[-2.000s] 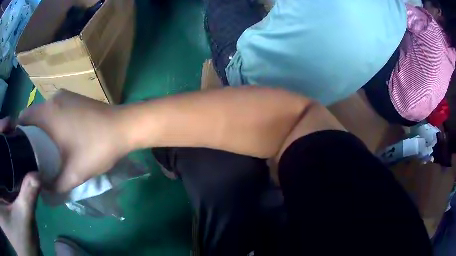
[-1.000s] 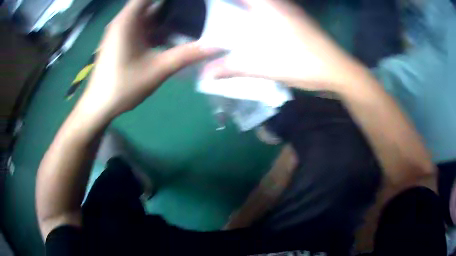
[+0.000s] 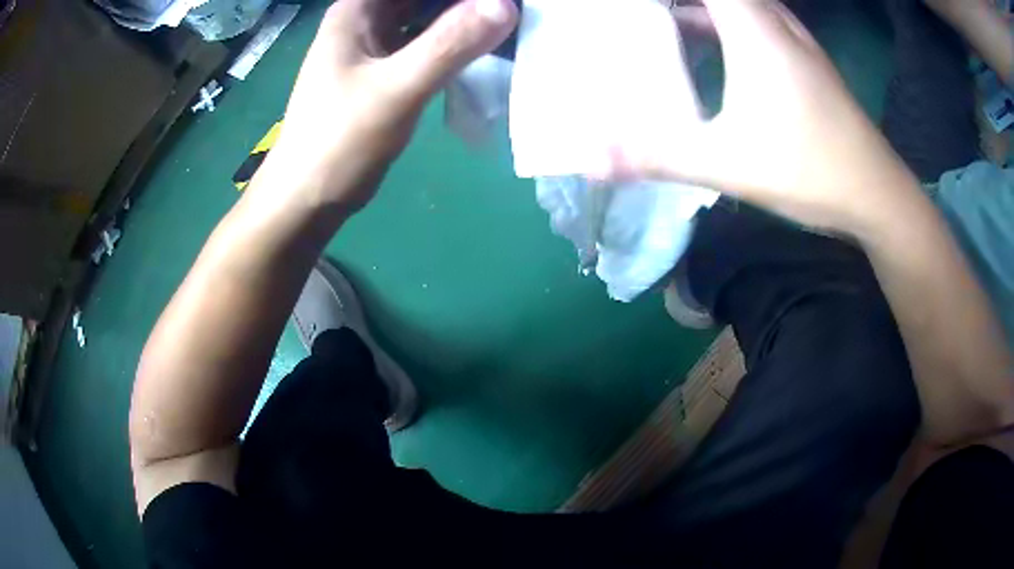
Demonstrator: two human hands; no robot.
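A pale cloth (image 3: 595, 83), overexposed to white, is wrapped round the work at the top of the view. Its crumpled tail (image 3: 639, 228) hangs below. Only a little of a black part (image 3: 503, 50) shows beside my left thumb; the top edge cuts off the rest. My left hand (image 3: 384, 95) holds the part's left side, its fingers partly cut off. My right hand (image 3: 756, 122) grips the cloth from the right, with glare over its fingers.
Green floor (image 3: 467, 356) lies below, with yellow-black tape (image 3: 258, 153) and white scraps (image 3: 108, 239). Large brown cardboard (image 3: 100, 145) stands at the left. My grey shoe (image 3: 350, 333) is below my left forearm. Brown slatted material (image 3: 667, 417) lies by my right leg. Another person's arm (image 3: 978, 33) shows top right.
The view has swung left from the open carton and the coworkers. Both hands, with the cloth-wrapped part, now sit at the top edge. The cloth tail hangs lower and further right.
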